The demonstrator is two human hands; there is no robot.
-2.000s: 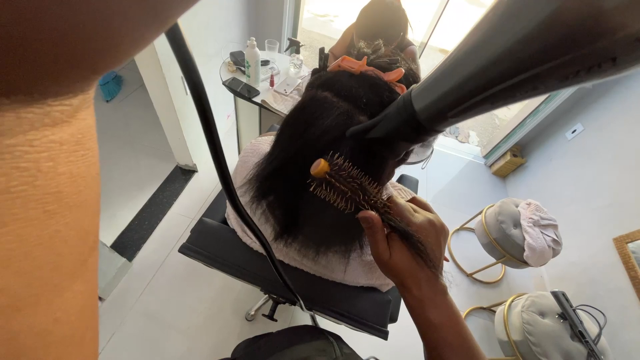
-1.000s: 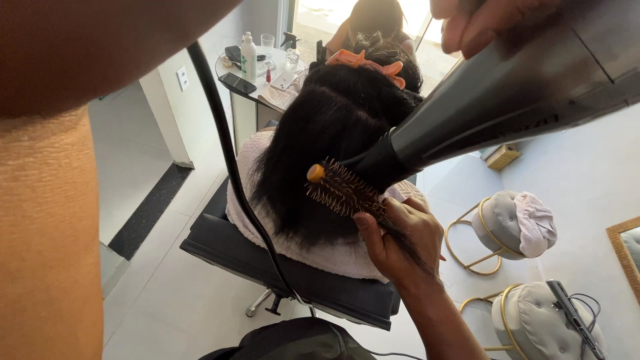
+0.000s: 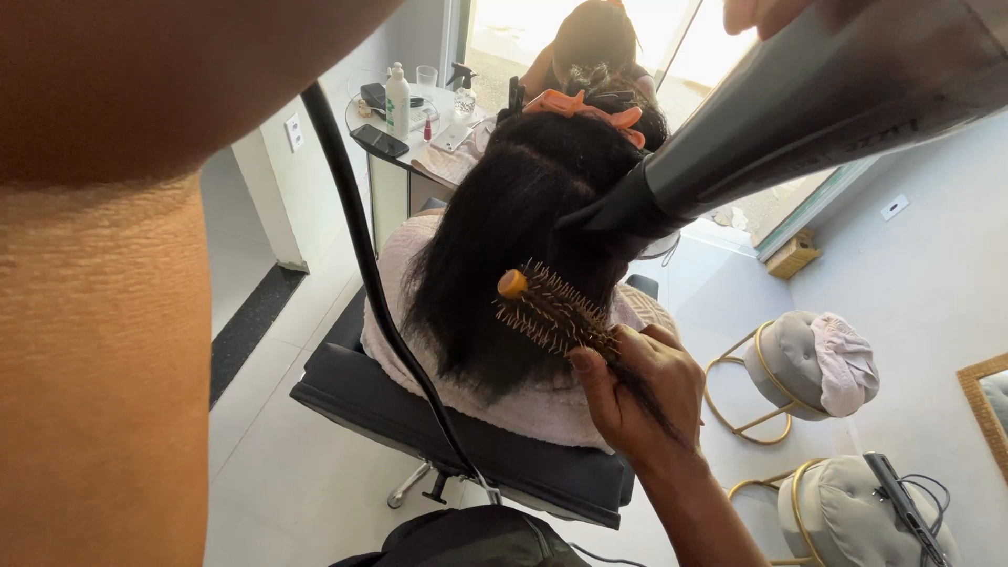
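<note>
At the top right edge, only fingertips of my left hand (image 3: 768,14) show, on a dark hair dryer (image 3: 819,110). The dryer's narrow nozzle points down-left against the dark hair (image 3: 504,213) of a seated person, seen from behind. My right hand (image 3: 650,386) grips a round bristle brush (image 3: 555,311) with an orange end cap, just below the nozzle. Strands of hair lie around the brush and trail over the hand. Orange clips (image 3: 583,106) hold the upper hair. A pale towel (image 3: 504,417) covers the person's shoulders. My left arm fills the left side.
A black cord (image 3: 354,213) hangs in front of the black chair (image 3: 472,449). Behind stands a round table (image 3: 358,130) with bottles, a glass and a phone (image 3: 379,142). At right are two grey stools, one bearing a cloth (image 3: 843,362), the other a flat iron (image 3: 906,504).
Fingertips of my left hand, out of view two seconds ago, now show at the top. The dryer nozzle dipped toward the brush one second ago and now sits a little higher.
</note>
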